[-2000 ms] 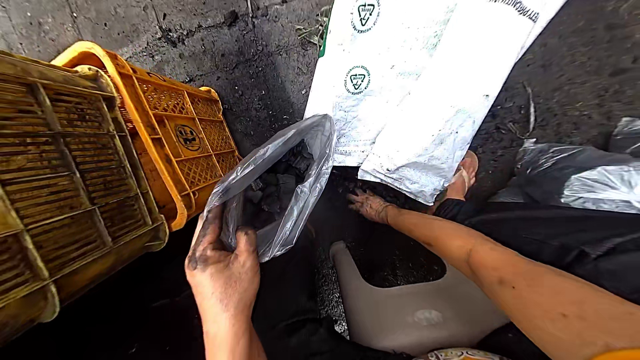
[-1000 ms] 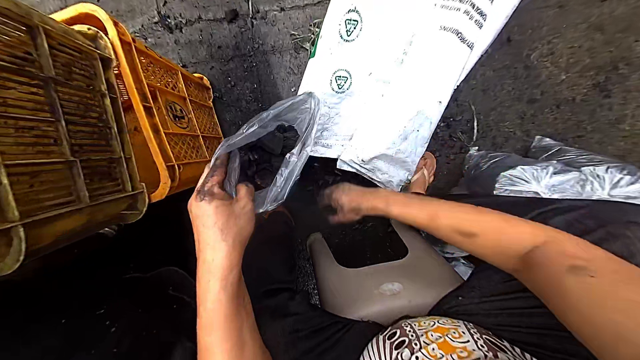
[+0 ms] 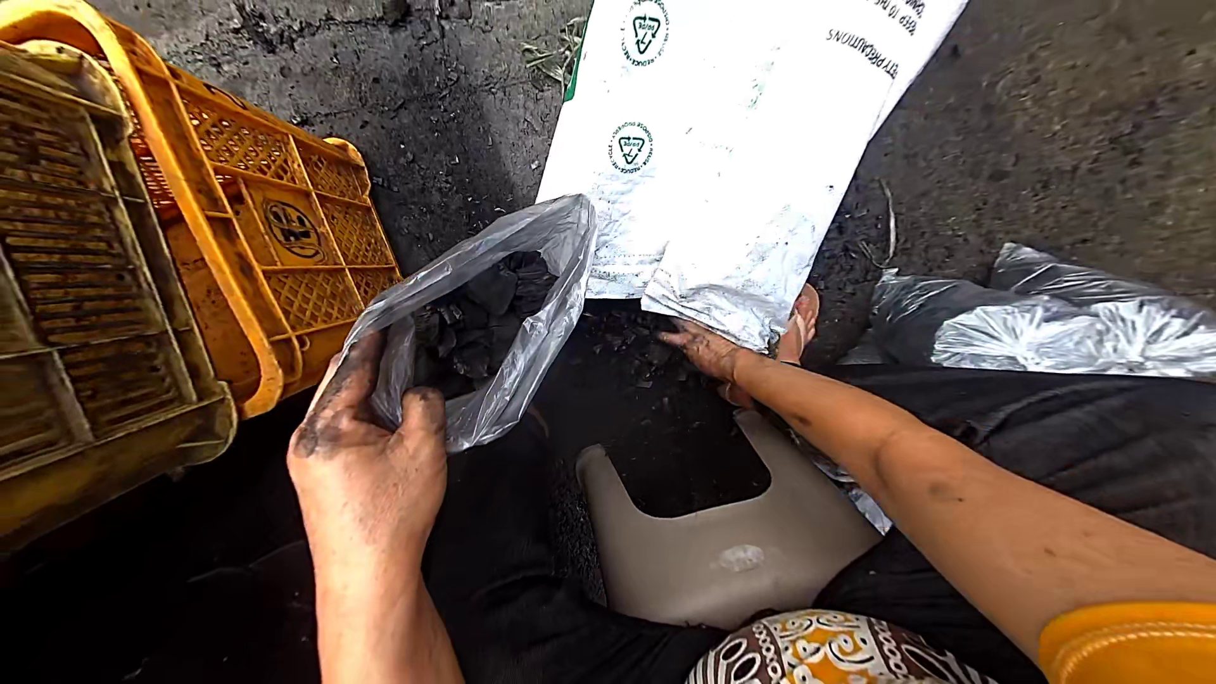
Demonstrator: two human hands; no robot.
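My left hand (image 3: 375,437) grips the rim of a clear plastic bag (image 3: 560,313), thumb outside and fingers at its left side. The bag's mouth stands open, and black charcoal pieces (image 3: 484,313) lie inside. Over to the right, my right hand (image 3: 708,351) reaches with spread fingers into loose charcoal (image 3: 627,347) at the lower edge of a white woven sack (image 3: 703,171). Whether a piece is between its fingers cannot be made out. The sack bears green and black print and lies on the ground.
Yellow plastic crates (image 3: 313,228) and a dirty, darker crate (image 3: 85,275) stand at the left. A beige plastic stool (image 3: 722,560) is between my legs. Tied plastic bags with dark contents (image 3: 1054,313) lie at the right, and a foot (image 3: 801,318) is beside the sack.
My right hand, blurred near the bag's right side a second ago, is now farther right at the charcoal by the sack. My left hand keeps its hold on the bag.
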